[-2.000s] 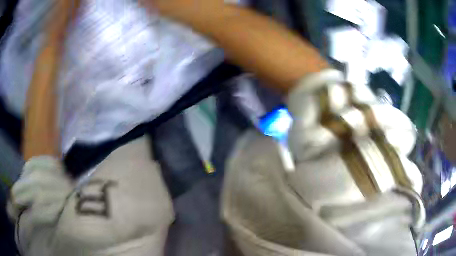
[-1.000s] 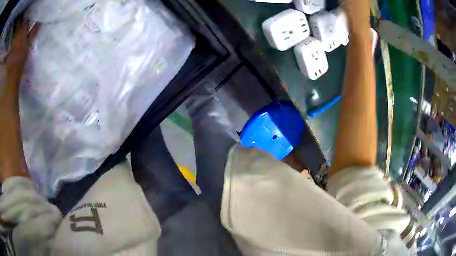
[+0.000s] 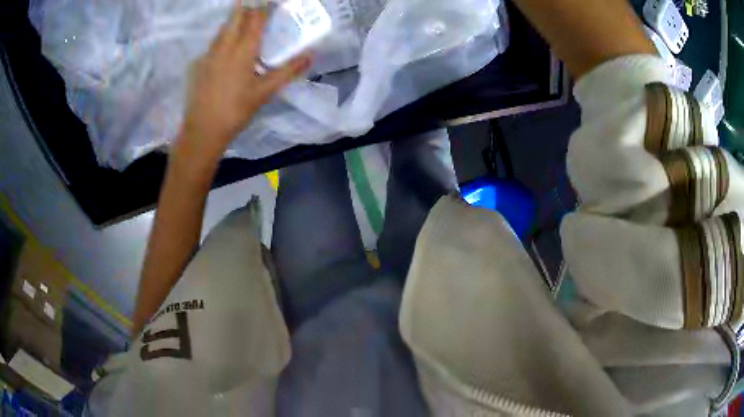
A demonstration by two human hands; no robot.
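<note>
My left hand [image 3: 228, 85] is over the black tray [image 3: 512, 112], bare, with its thumb and fingers around the edge of a white socket unit [image 3: 295, 32]. The unit's top face is overexposed, with faint slots. A cloudy, crinkled plastic liner bag [image 3: 122, 81] fills much of the tray, its folds beside and below the unit. My right forearm reaches up past the tray's right end and out of the top edge, so my right hand is out of the picture.
Several white socket units [image 3: 667, 24] lie on the dark green bench at the upper right. A round blue stool [image 3: 499, 204] is below the bench. Brown boxes [image 3: 37, 301] stand at the lower left beside a yellow floor line.
The view has turned, and the tray now spans the top. My left hand has come from the tray's left side onto the white unit. My right hand stays out of view.
</note>
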